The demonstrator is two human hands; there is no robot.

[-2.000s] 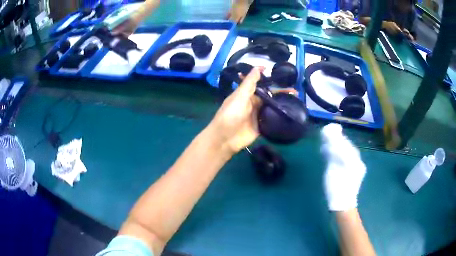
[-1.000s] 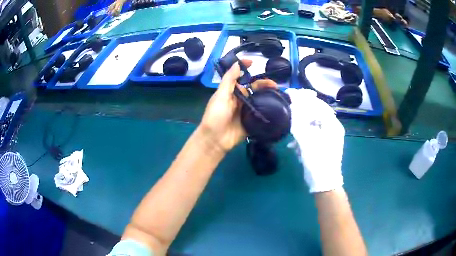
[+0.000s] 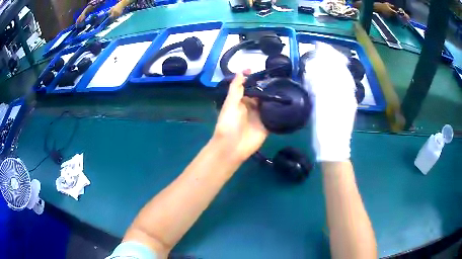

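Note:
My bare left hand (image 3: 240, 121) grips the black over-ear headphones (image 3: 284, 105) by the headband side, above the green bench. One ear cup faces up beside my fingers; the other ear cup (image 3: 292, 164) hangs lower, nearer to me. My right hand (image 3: 332, 96) wears a white glove and is blurred. It is at the right edge of the upper ear cup, in front of the rightmost tray; whether it touches the cup, and whether it holds a cloth, I cannot tell.
Blue trays (image 3: 177, 80) with white liners stand in a row behind, most holding headphones. A white bottle (image 3: 429, 153) stands at right. A crumpled white heap (image 3: 72, 176), a cable (image 3: 54, 152) and a fan (image 3: 16, 183) are at left. A green post (image 3: 430, 66) rises at right. Other people's hands show at the back.
My gloved hand came in from the right to the headphones, then moved up and away along the cup. My left hand has turned the headphones, swinging the lower cup rightward.

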